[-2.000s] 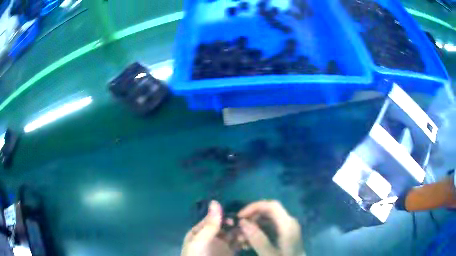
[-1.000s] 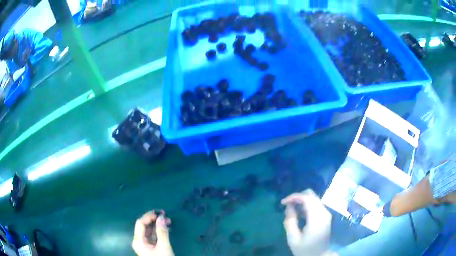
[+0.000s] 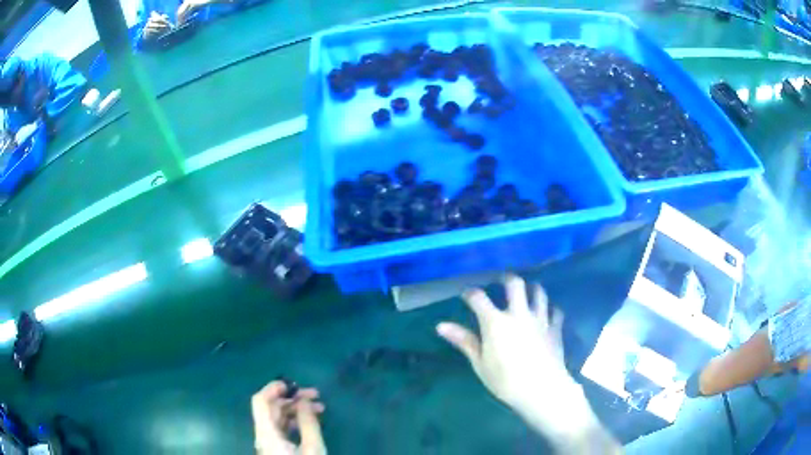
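My left hand (image 3: pixel 286 421) is at the near edge, its fingers closed around a small black ring (image 3: pixel 288 387). My right hand (image 3: pixel 520 355) is spread with fingers apart, over the green surface just in front of the blue bin; nothing shows in it. A blurred pile of small black rings (image 3: pixel 391 360) lies between my hands, partly covered by my right hand. A black plastic housing (image 3: pixel 267 248) sits left of the bin on the green surface.
A blue bin (image 3: pixel 462 235) holds loose black rings; a second blue bin (image 3: pixel 694 184) to its right holds dense dark parts. A white screw feeder (image 3: pixel 683 315) and orange screwdriver (image 3: pixel 731 366) are at right. Another housing (image 3: pixel 28 341) is far left. People in blue are beyond.
My hands were together over the near edge, then parted. My right hand has since opened wide and moved up toward the bin. My left hand stays near the front edge with fingers closed.
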